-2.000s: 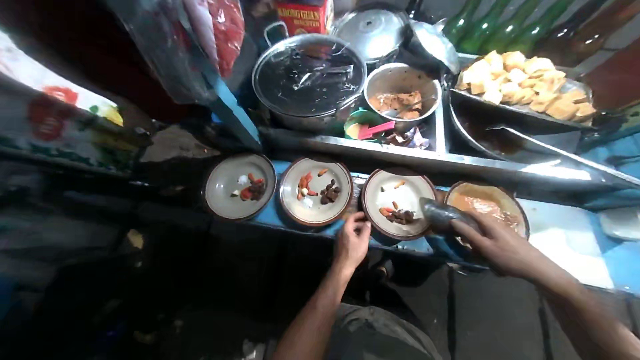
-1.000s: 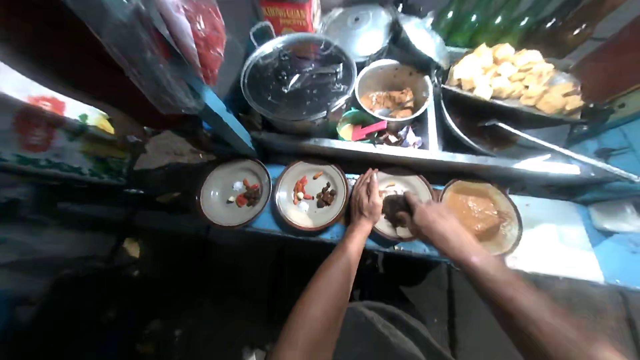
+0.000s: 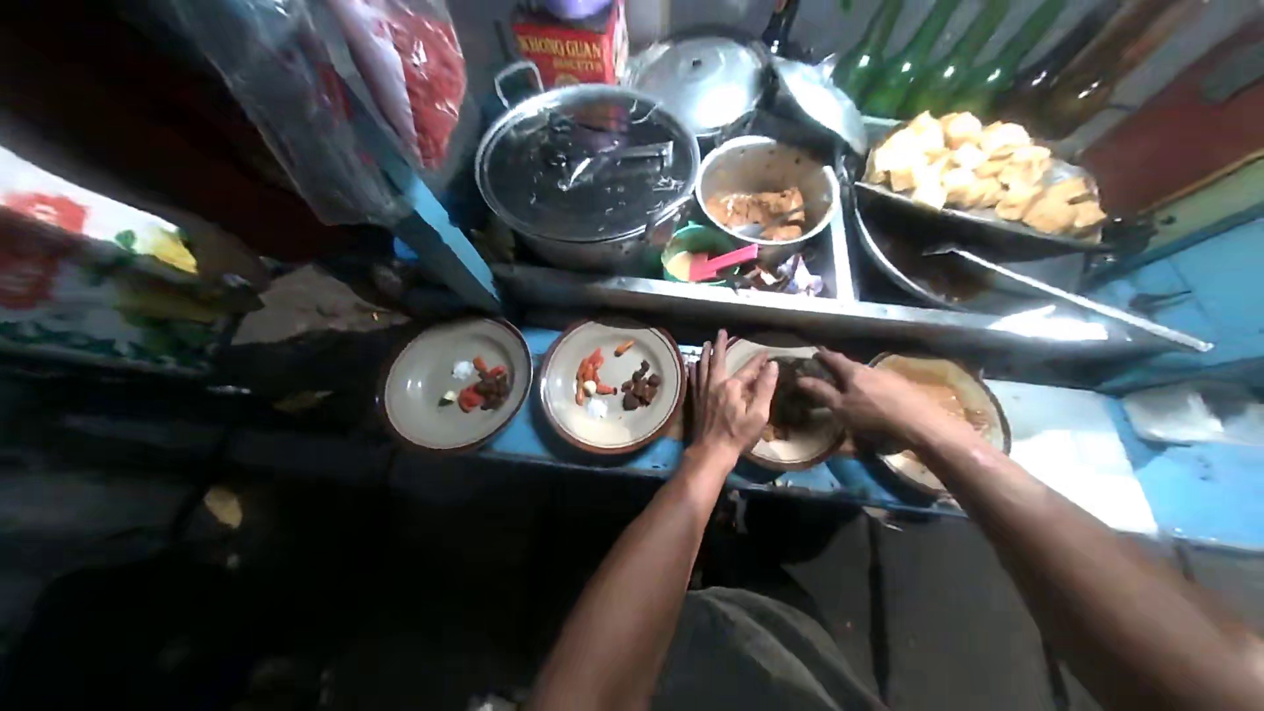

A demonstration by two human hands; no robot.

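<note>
Four plates stand in a row on a blue ledge. My left hand lies over the left rim of the third plate, fingers spread. My right hand grips a dark pestle down in that plate; its lower end and most of the food there are hidden. The far-left plate and the second plate hold red chillies, dark brown bits and a white dab. Partly under my right forearm, the rightmost plate has brown sauce in it.
Behind a metal edge stand a glass-lidded pot, an open pot of food, a green cup with a pink handle and a tray of fried pieces. A long-handled ladle rests over a wok. Plastic bags hang upper left.
Two seconds ago my right hand held the pestle above the gap between the two right plates; now it is down in the third plate. My left hand has moved from beside that plate onto its rim.
</note>
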